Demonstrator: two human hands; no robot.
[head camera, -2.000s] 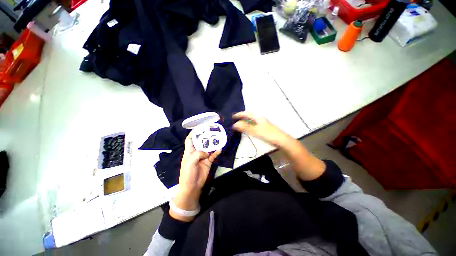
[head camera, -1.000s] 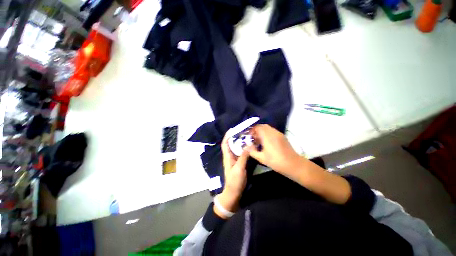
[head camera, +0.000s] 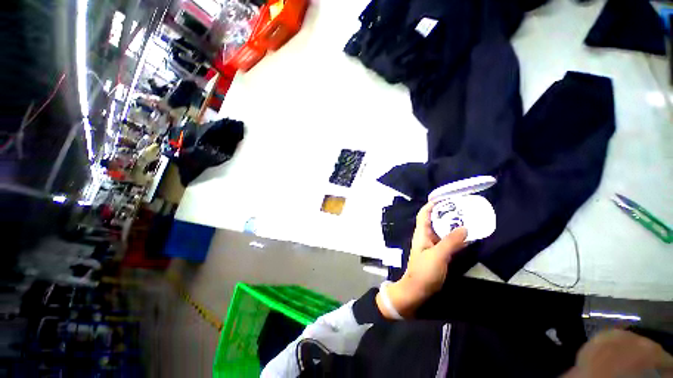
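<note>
My left hand (head camera: 428, 267) holds an open round white case (head camera: 476, 216), possibly an earbud case, with its lid hinged up at the back and dark shapes inside. My right hand (head camera: 620, 356) is blurred and cut off at the bottom right edge; its fingers and anything in them cannot be made out. The dark navy garment (head camera: 480, 111) lies on the white table (head camera: 295, 140) behind and beside the case. Green-handled snips (head camera: 646, 219) lie on the table to the right. A dark thread (head camera: 577, 258) curls near the table's front edge.
Left of the garment are a box of small black pieces (head camera: 346, 167) and a small yellow-brown tray (head camera: 333, 204). Orange-red bins (head camera: 280, 26) and a dark bundle (head camera: 210, 148) are farther left. A green crate (head camera: 232, 332) stands below the table.
The view has swung left. My right hand has left the case and moved to the bottom right edge. My left hand still holds the open case.
</note>
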